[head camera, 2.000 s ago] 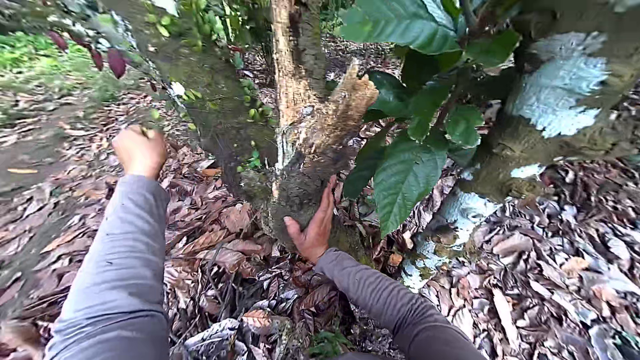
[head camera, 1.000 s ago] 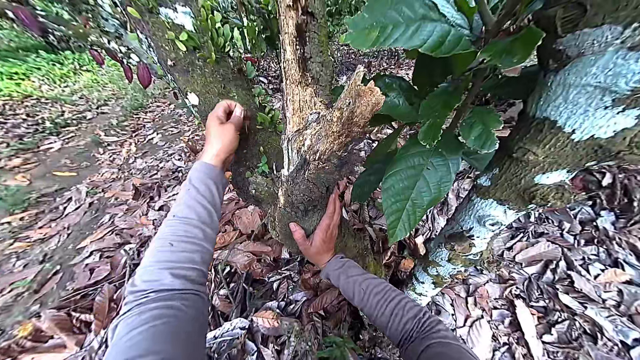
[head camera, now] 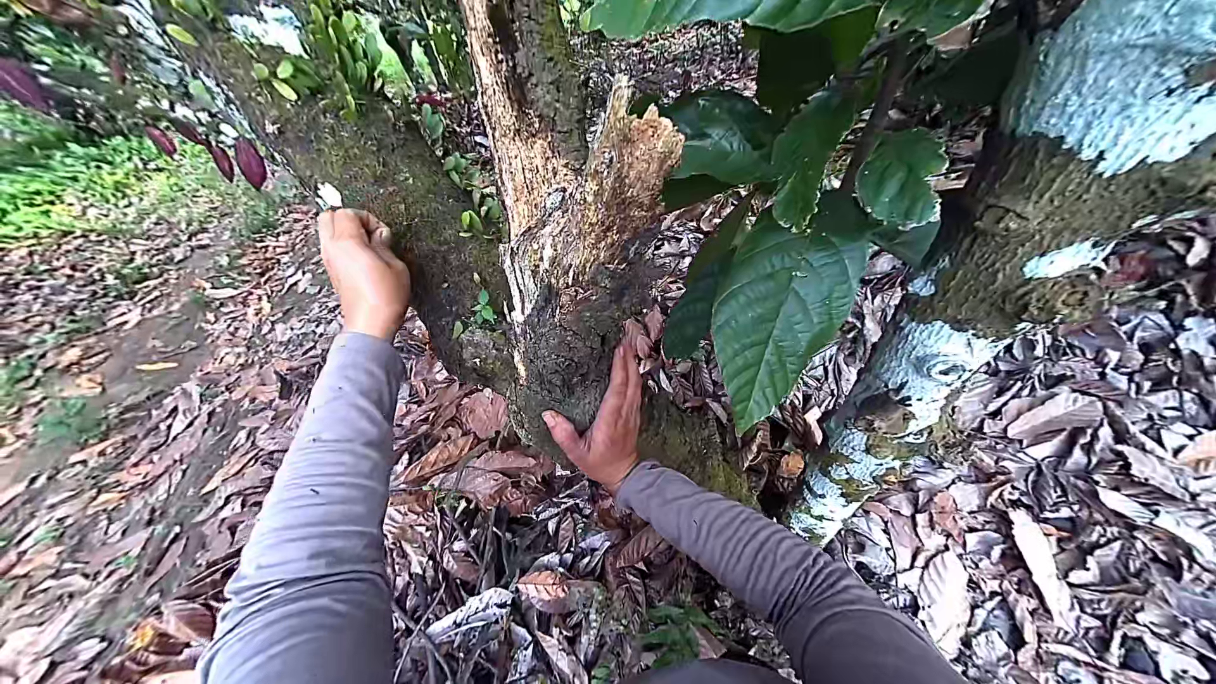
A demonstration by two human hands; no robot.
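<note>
My left hand [head camera: 366, 271] is raised beside a mossy leaning trunk [head camera: 380, 171], its fingers curled together just below a small white patch [head camera: 329, 196]. Whether something small sits between those fingers cannot be told. My right hand [head camera: 603, 423] lies against the base of a bark-covered stump [head camera: 570, 351], thumb spread from the fingers. Above it the stump splits into an upright stem with bare, decayed wood [head camera: 508, 123] and a short, jagged broken stub [head camera: 632, 161].
Large green leaves [head camera: 784, 309] hang right of the stump. A thick trunk with pale blue-white patches [head camera: 1121, 85] leans at the right. Dark red pods [head camera: 250, 163] hang at upper left. Dry leaves [head camera: 1026, 570] cover the ground, with several thin twigs near the stump's foot.
My left hand has moved from left of the leaning trunk to close beside it. My right hand has stayed on the stump's base.
</note>
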